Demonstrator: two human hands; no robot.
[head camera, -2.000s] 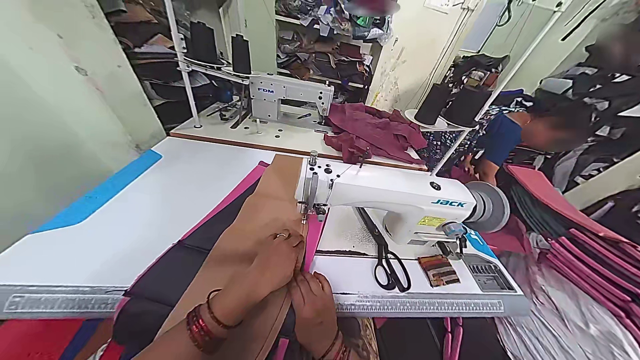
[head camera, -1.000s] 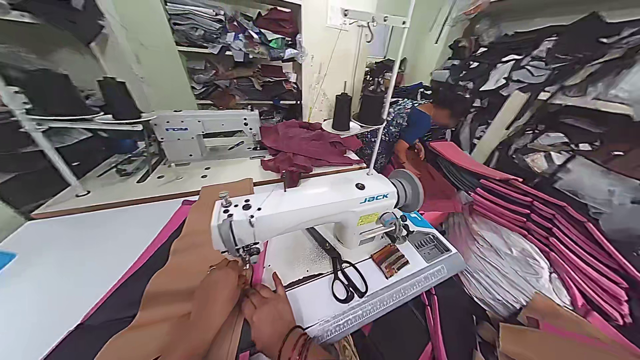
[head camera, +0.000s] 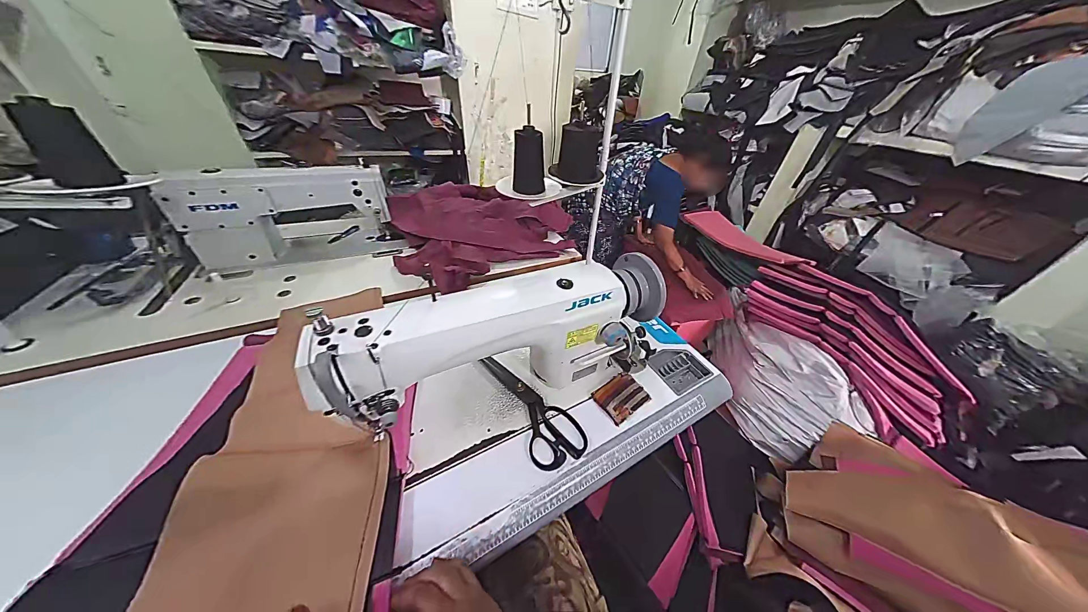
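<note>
A tan fabric or leather panel (head camera: 272, 501) with a stitched line along its right edge lies over black material with pink edging, under the needle area of a white Jack sewing machine (head camera: 476, 323). At the bottom edge, my right hand (head camera: 442, 588) is partly in view beside the pink edging, near the table's front edge; its fingertips are not clear enough to show a grip. Of my left hand, at most a tiny brown spot shows at the bottom of the tan panel. Black-handled scissors (head camera: 544, 425) lie on the machine bed.
Right of the scissors is a small striped piece (head camera: 621, 399). Stacked pink-edged black panels (head camera: 850, 340) and tan pieces (head camera: 892, 510) lie at the right. Behind stand an FDM machine (head camera: 272, 212), maroon cloth (head camera: 476, 221) and black thread cones (head camera: 528, 161). A person (head camera: 663, 195) bends over maroon material.
The view has swung right. Both hands were on the tan panel near the needle; now they are off that spot, with my right hand low at the front edge.
</note>
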